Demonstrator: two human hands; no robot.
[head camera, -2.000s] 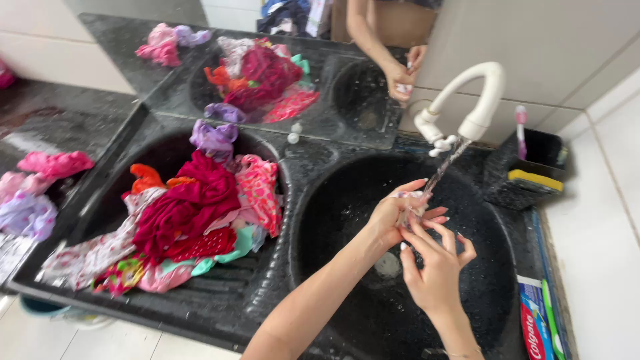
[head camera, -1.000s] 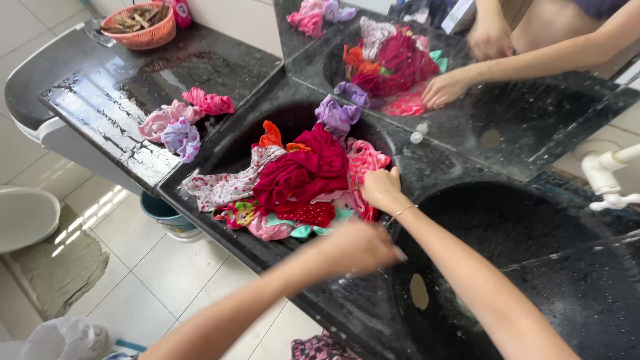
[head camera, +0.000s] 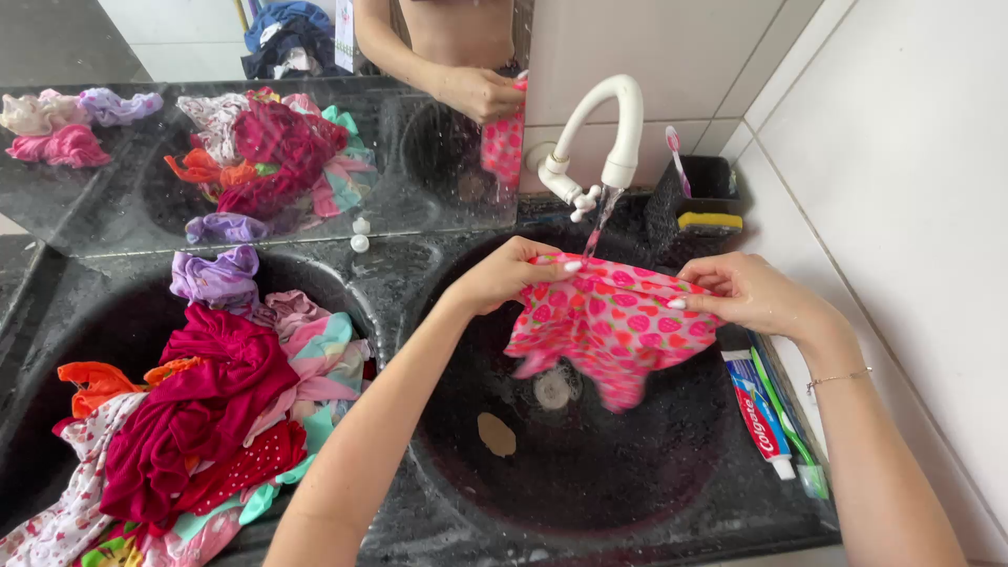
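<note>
A pink cloth garment with a strawberry print (head camera: 622, 315) hangs spread between my two hands over the round black sink basin (head camera: 583, 488). My left hand (head camera: 516, 276) pinches its upper left edge and my right hand (head camera: 736, 295) pinches its upper right edge. Water runs from the white curved faucet (head camera: 628, 118) onto the garment's top edge. In the left basin lies a heap of clothes, with a crimson garment (head camera: 213, 386), a white printed one (head camera: 87, 472), a red dotted one (head camera: 248, 465) and a lilac one (head camera: 214, 276).
Right of the basin lie a Colgate toothpaste tube (head camera: 760, 417) and a green toothbrush (head camera: 780, 409). A black caddy (head camera: 705, 181) with a yellow sponge (head camera: 710, 221) and a pink toothbrush (head camera: 677, 157) stands in the back corner. Behind the counter, a mirror (head camera: 441, 197) reflects the clothes.
One second ago my right hand was at the strawberry-print garment on the left heap. Now both hands hold it under the faucet over the right basin. The view has swung right.
</note>
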